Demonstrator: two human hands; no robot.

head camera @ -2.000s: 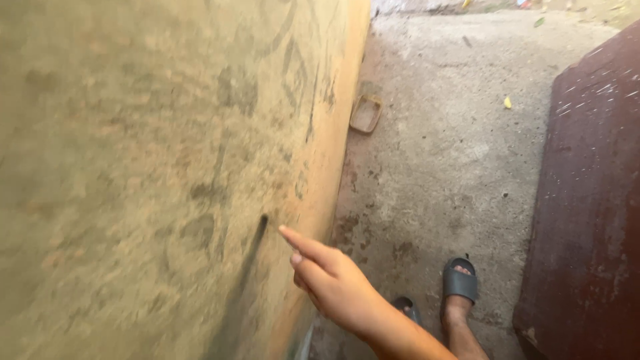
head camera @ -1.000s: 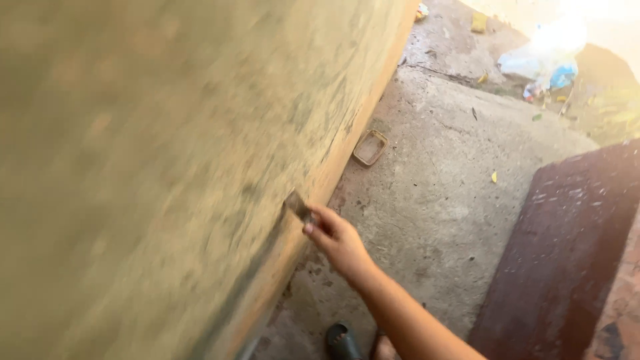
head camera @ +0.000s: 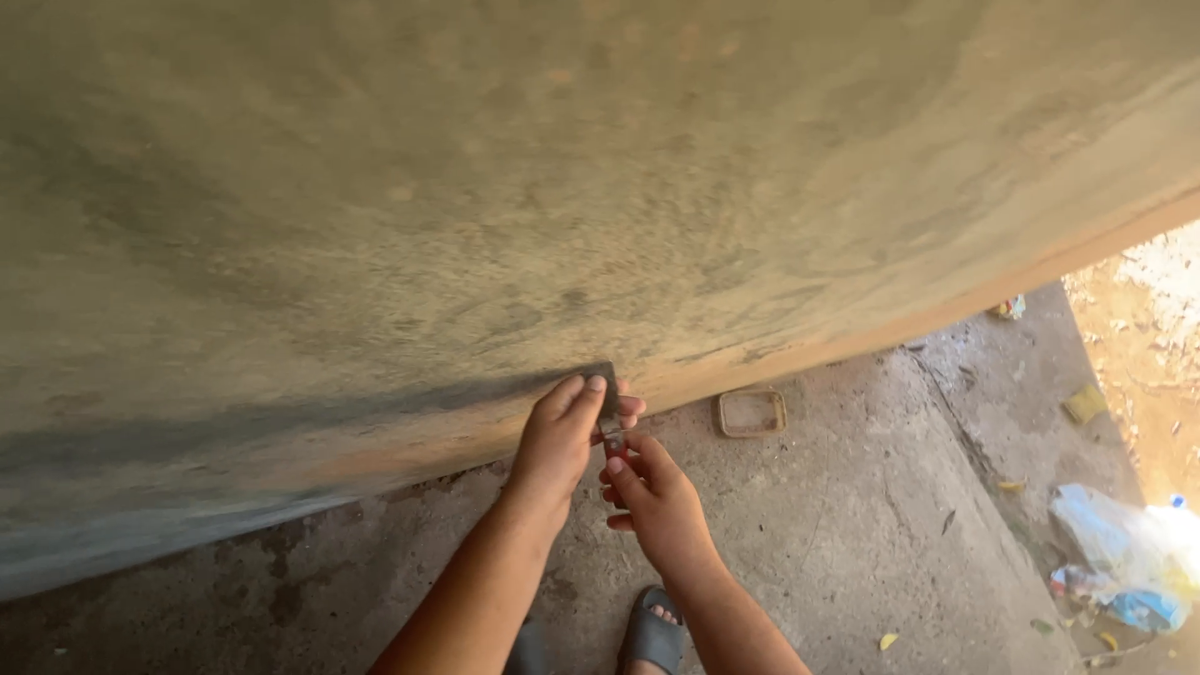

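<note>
A scraper with a flat metal blade [head camera: 607, 392] and a red handle is held between my two hands, close to the lower part of a stained, yellowish wall [head camera: 525, 253]. My left hand [head camera: 560, 427] pinches the blade, thumb on top and fingertips showing past its right side. Around the red handle, just below, my right hand [head camera: 656, 487] is closed. Whether the blade's tip touches the wall, I cannot tell.
A small rectangular tray [head camera: 752, 433] lies on the concrete floor [head camera: 825, 525] against the wall's foot. Plastic bags and litter [head camera: 1120, 553] lie at the far right. A grey slide sandal [head camera: 653, 630] on a foot is below my hands.
My left hand has come into view and taken hold of the scraper's blade; only the right hand was at the wall before. The view has turned strongly.
</note>
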